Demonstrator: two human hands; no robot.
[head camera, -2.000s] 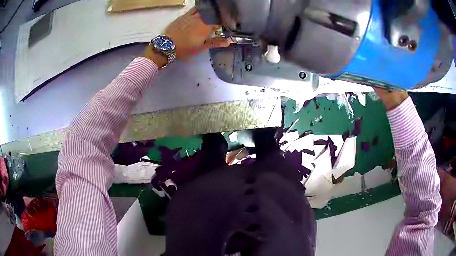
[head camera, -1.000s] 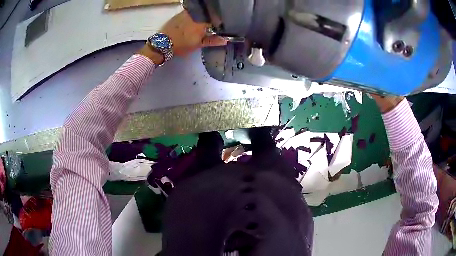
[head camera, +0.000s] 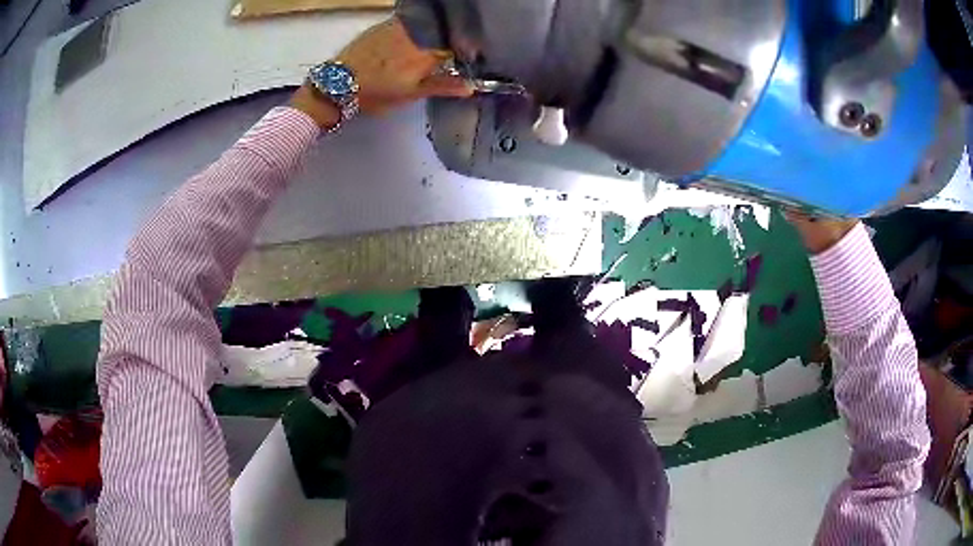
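The grey and blue cutting machine fills the upper right, above its rounded grey base plate. A long curved white pattern sheet lies on the table with a thin dark edge of fabric under its curve. My left hand, with a watch at the wrist, is at the front of the machine by small shiny metal parts; its fingertips are partly hidden, so its grip is unclear. My right hand is mostly hidden behind the machine's blue body; only the wrist area shows.
A grey weight and a tan wooden block lie on the white sheet. The worn tape-like table edge runs across the middle. Below it, white and purple scraps lie on a green surface. Red cloth is at lower left.
The machine's base plate and my left hand have shifted slightly left in the picture. My right wrist has also moved slightly left and down. Both hands stay at the machine.
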